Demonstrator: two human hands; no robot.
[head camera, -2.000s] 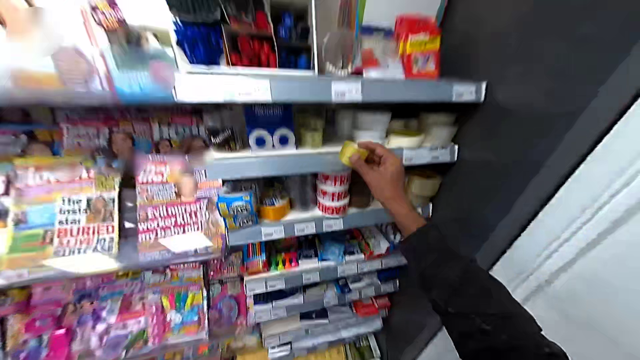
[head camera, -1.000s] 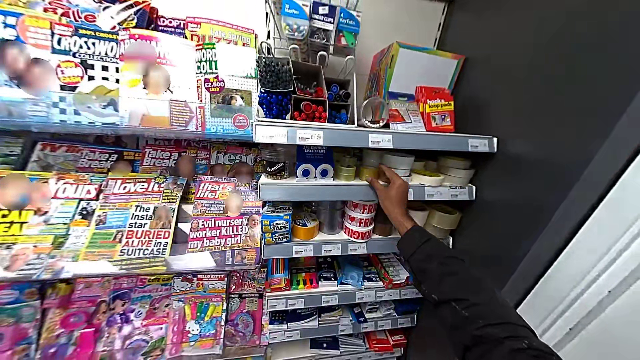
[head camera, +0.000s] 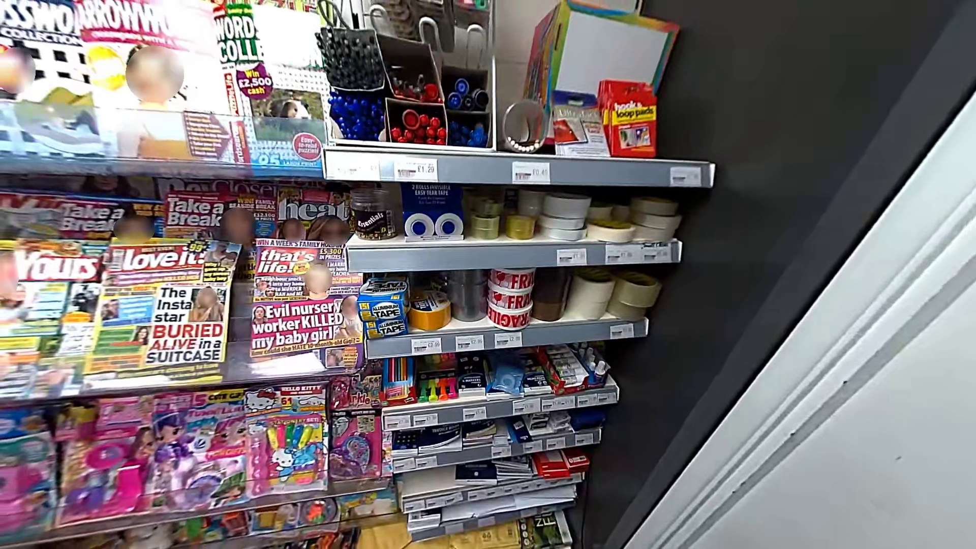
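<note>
Neither my left hand nor my right hand shows in the head view now. On the second shelf stand a yellowish tape roll, greenish clear tape rolls and stacked white tape rolls. A blue pack of easy-tear tape stands to their left, beside a small clear jar. One shelf lower are red and white fragile tape rolls, an orange tape roll, boxes of aluminium tape and cream masking tape rolls.
Magazine racks fill the left side. Above the tapes, the top shelf holds a pen organiser and a red pack of hook and loop pads. Markers and stationery lie lower down. A dark wall and a white panel bound the right.
My hand held a yellowish tape roll in front of the shelves, then reached to the second shelf among the rolls. Hand and black sleeve have now left the view.
</note>
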